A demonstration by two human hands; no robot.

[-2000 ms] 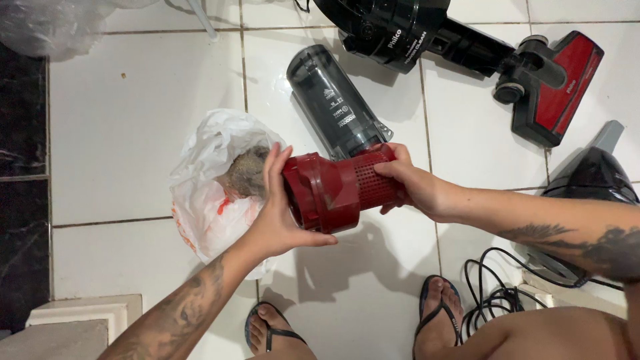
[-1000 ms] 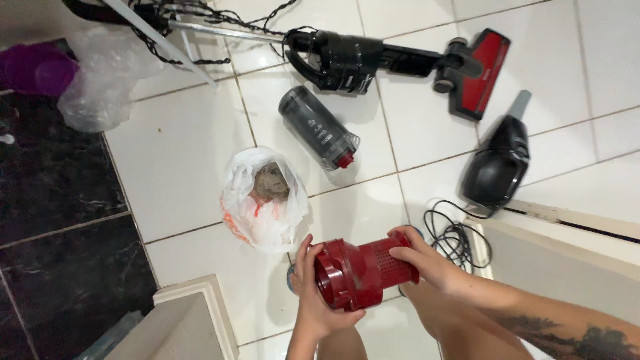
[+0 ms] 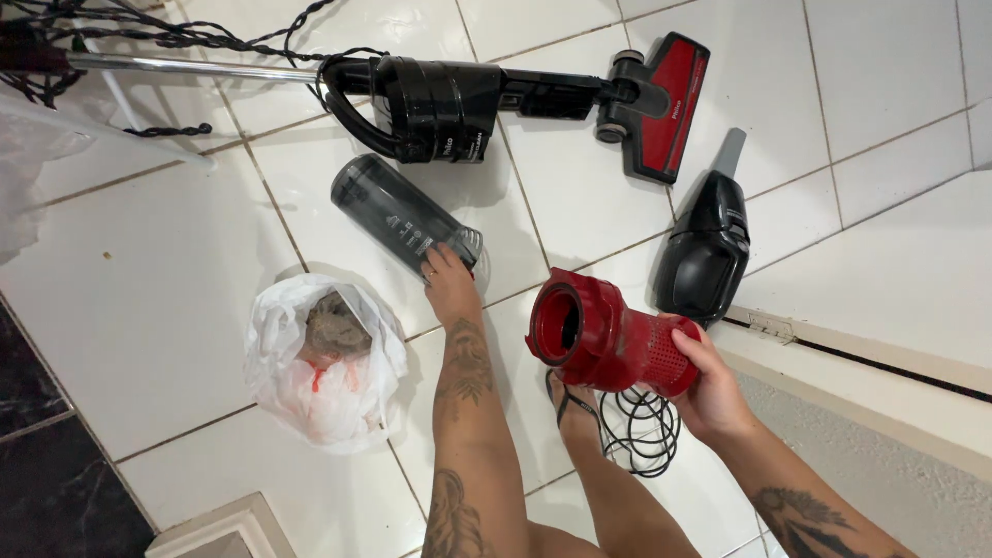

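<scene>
My right hand (image 3: 709, 387) grips the perforated end of a red plastic vacuum filter housing (image 3: 612, 333), its round opening turned to the left. My left hand (image 3: 452, 283) touches the lower end of a smoky clear dust canister (image 3: 395, 213) lying on the tiles; whether its fingers have closed on it I cannot tell. Left of my left forearm, a white plastic bag (image 3: 333, 403) stands open with a clump of grey dust (image 3: 337, 325) inside.
A black stick vacuum body (image 3: 434, 108) with a red floor head (image 3: 670, 108) lies beyond the canister. At right are a black handheld vacuum (image 3: 705, 248) and a white door edge (image 3: 860, 364). A coiled black cord (image 3: 643, 434) lies by my foot. Twisted black cable (image 3: 194, 35) runs at upper left.
My left hand has let go of the red housing and moved to the canister on the floor. My right hand still holds the housing. The view has shifted.
</scene>
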